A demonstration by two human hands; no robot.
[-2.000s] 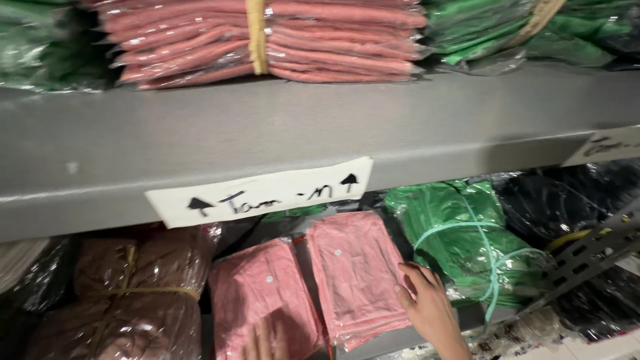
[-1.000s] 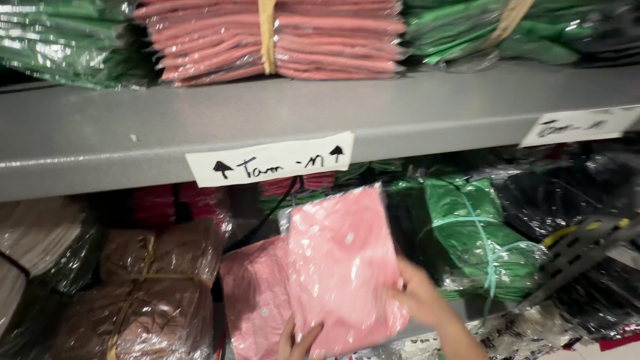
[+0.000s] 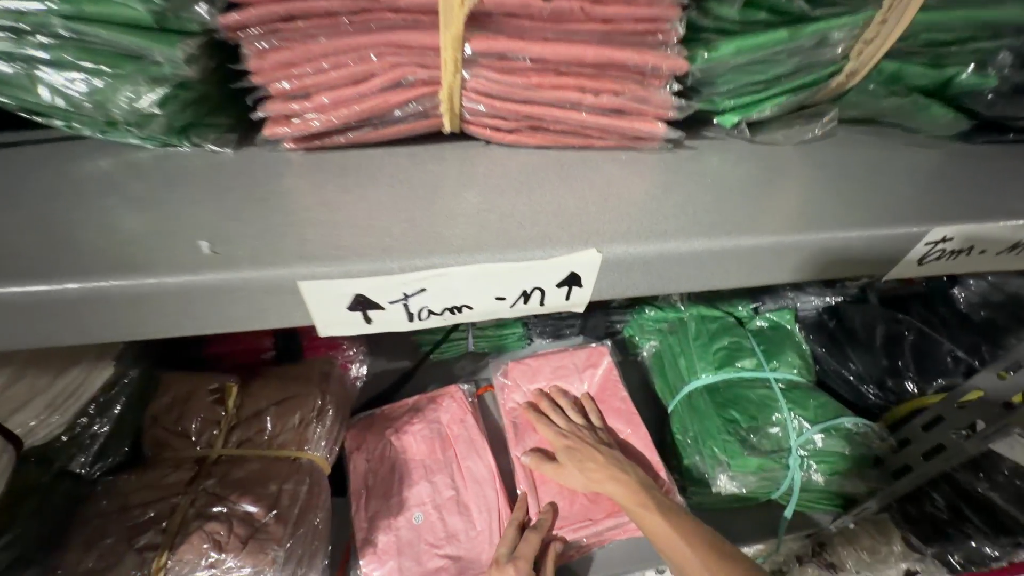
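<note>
Two piles of folded pink garments in clear plastic bags lie side by side on the lower shelf. My right hand (image 3: 580, 448) rests flat, fingers spread, on top of the right pink pile (image 3: 560, 364). My left hand (image 3: 528, 544) is at the bottom edge of the view, its fingers touching the near left corner of that same pile, beside the left pink pile (image 3: 420, 480). Neither hand grips anything. The left hand is partly cut off by the frame.
A green bundle (image 3: 720, 416) tied with turquoise string lies to the right, a brown bundle (image 3: 248, 496) to the left. Above runs a grey metal shelf edge (image 3: 200, 240) with a handwritten label (image 3: 448, 292). A perforated metal bracket (image 3: 952, 424) stands at the right.
The pink bagged garment tilted up between my hands one second ago now lies flat on the right pile. My right hand has moved from its right edge onto its top.
</note>
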